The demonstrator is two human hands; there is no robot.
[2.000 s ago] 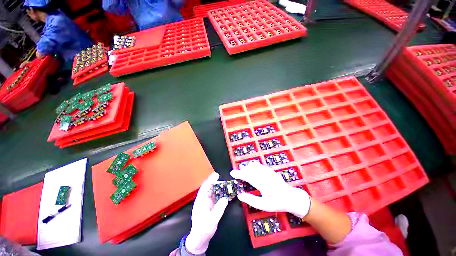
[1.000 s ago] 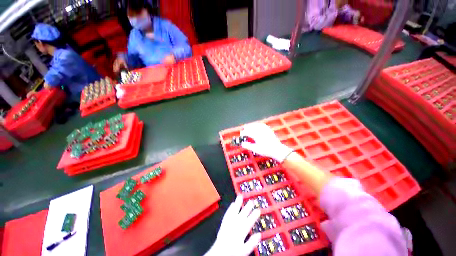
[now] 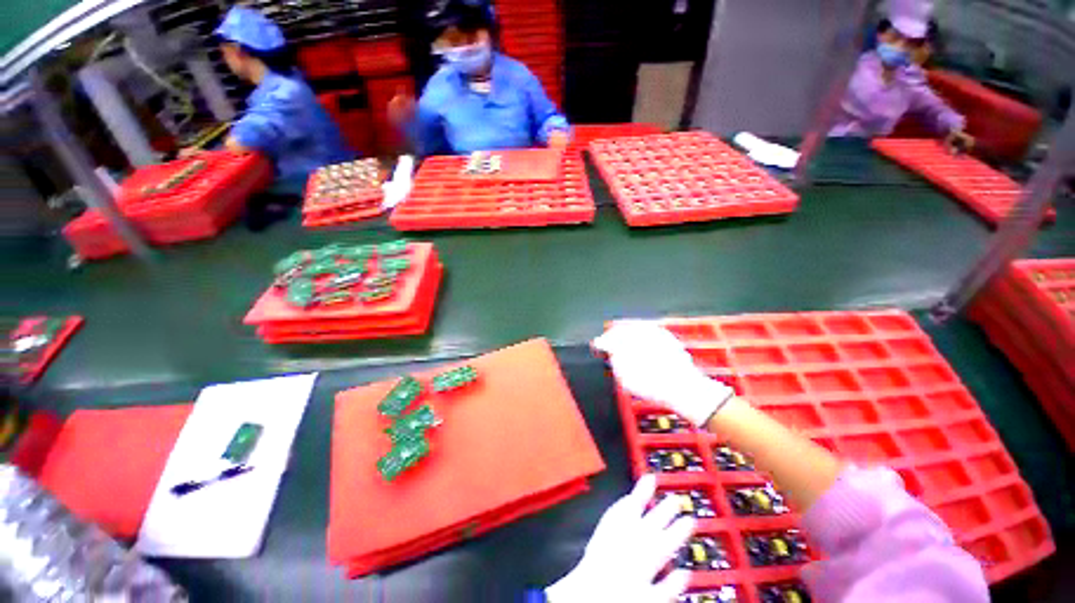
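The red compartment tray (image 3: 843,412) lies at the right, with circuit boards (image 3: 758,501) in its left columns, dark component side up. My right hand (image 3: 660,365), in a white glove, reaches over the tray's far left corner. Its fingertips are down at the rim and the first pockets; the glove hides whatever is under it, so I cannot tell if it holds a board. My left hand (image 3: 631,548), also gloved, is at the tray's near left edge with its fingers apart and nothing in them. It partly covers the left column.
A flat red-orange board stack (image 3: 472,454) carries several green boards. A white sheet (image 3: 218,518) holds a green board and a dark marker. Heaped green boards sit on red trays (image 3: 342,327) behind. A metal post (image 3: 1002,253) stands right. People in smocks work across the bench.
The view has swung left and up, so the scene sits further right and more people show. My right hand remains at the tray's far left corner, but the board seen at its fingers is now hidden.
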